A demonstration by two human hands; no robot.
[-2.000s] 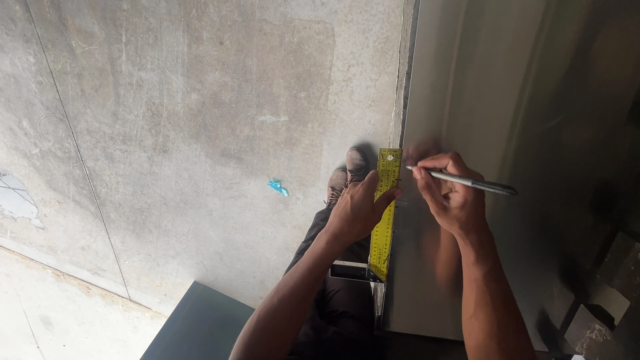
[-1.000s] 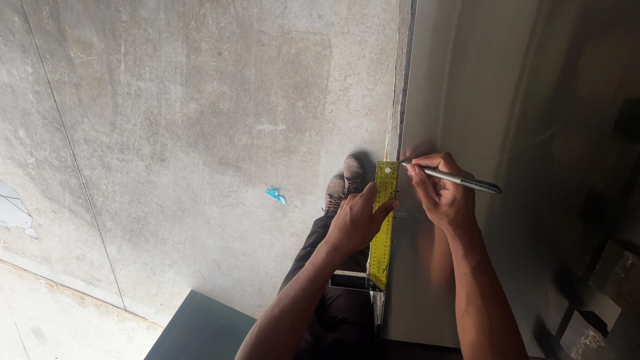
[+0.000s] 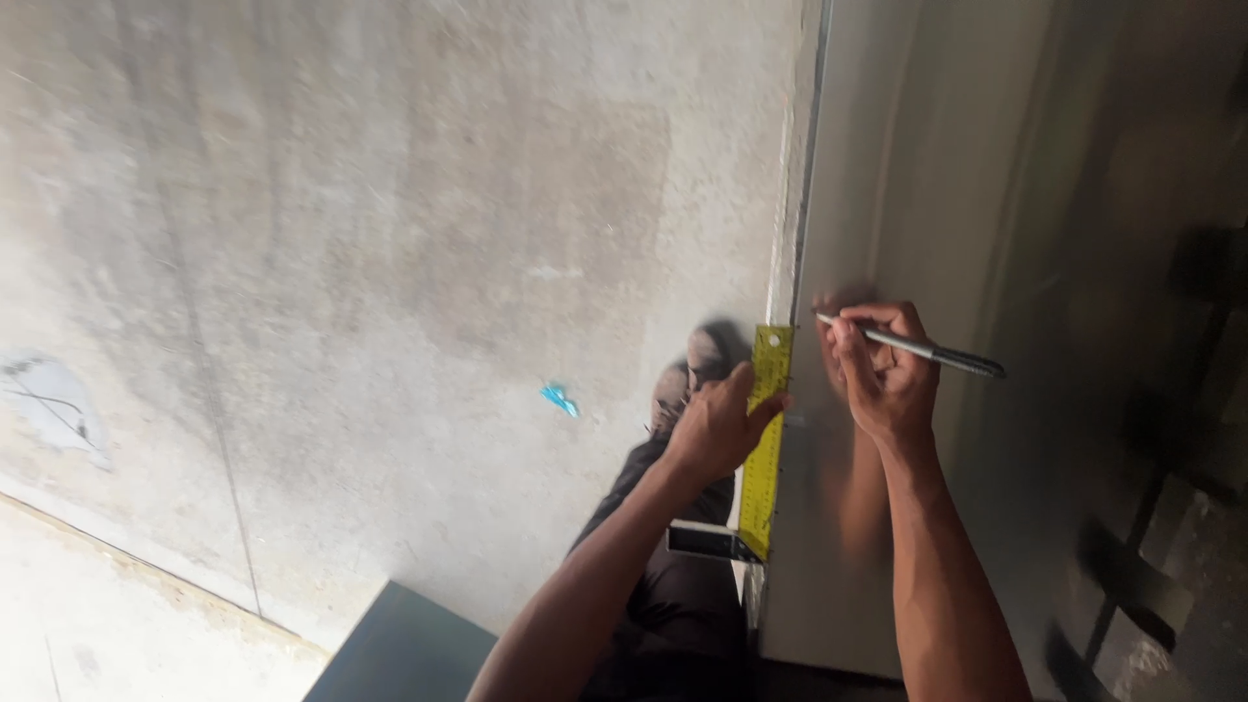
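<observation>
A yellow try square blade [image 3: 761, 468] lies along the left edge of a shiny metal sheet [image 3: 936, 175], its dark handle [image 3: 704, 541] at the lower end pointing left. My left hand [image 3: 721, 419] grips the blade near its upper end, the thumb across it. Between the thumb and fingers of my right hand [image 3: 887, 366] is a silver and black pen-like marker [image 3: 926, 351]. Its tip points left, just above the sheet near the edge and the blade's top; whether it touches cannot be told. Small dark marks run along the sheet's edge beside the blade. The sheet reflects my right hand.
Below is a concrete floor [image 3: 390, 244] with a turquoise scrap [image 3: 560, 398] on it. My shoes [image 3: 687, 375] stand left of the sheet's edge. A dark green panel [image 3: 405, 648] juts in at the bottom. Dark and pale block-like shapes [image 3: 1150, 585] are at the lower right.
The marker tip, near the blade's top corner a second ago, now points at the sheet a little above and right of that corner. My left hand remains on the square.
</observation>
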